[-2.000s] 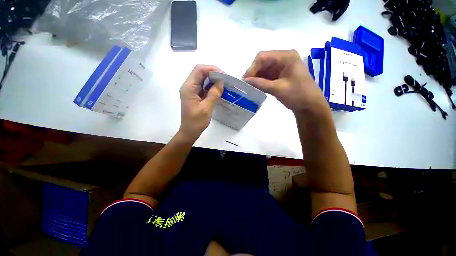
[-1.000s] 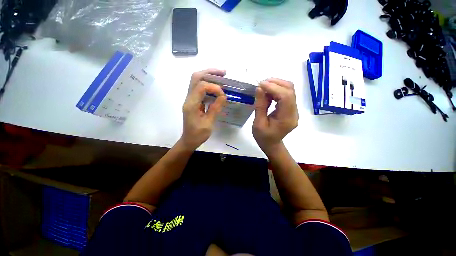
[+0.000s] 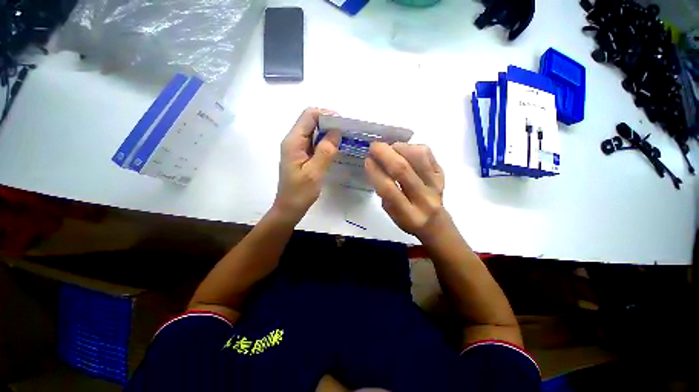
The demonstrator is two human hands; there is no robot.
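A white retail box (image 3: 352, 174) is held upright over the table in front of me, its open end up. Its pale end flap (image 3: 366, 128) stands up at the far side, and blue shows in the opening beneath it. My left hand (image 3: 305, 164) grips the box's left side, thumb at the opening. My right hand (image 3: 408, 184) holds the right side with its fingers bent at the opening's near edge. The fingers hide the box's right corner and part of its face.
Two finished boxes (image 3: 184, 138) overlap at the left, beside a clear plastic bag (image 3: 165, 34). A smartphone (image 3: 283, 44) lies beyond my hands. Waiting boxes (image 3: 529, 115) and a blue tray (image 3: 566, 80) are at right, black cables (image 3: 640, 65) far right. A dark sliver (image 3: 356, 224) lies near the edge.
My right hand has come down from above the flap to the box's right side and now bends over its near edge. The flap tipped flatter, then stood up again. My left hand keeps its hold.
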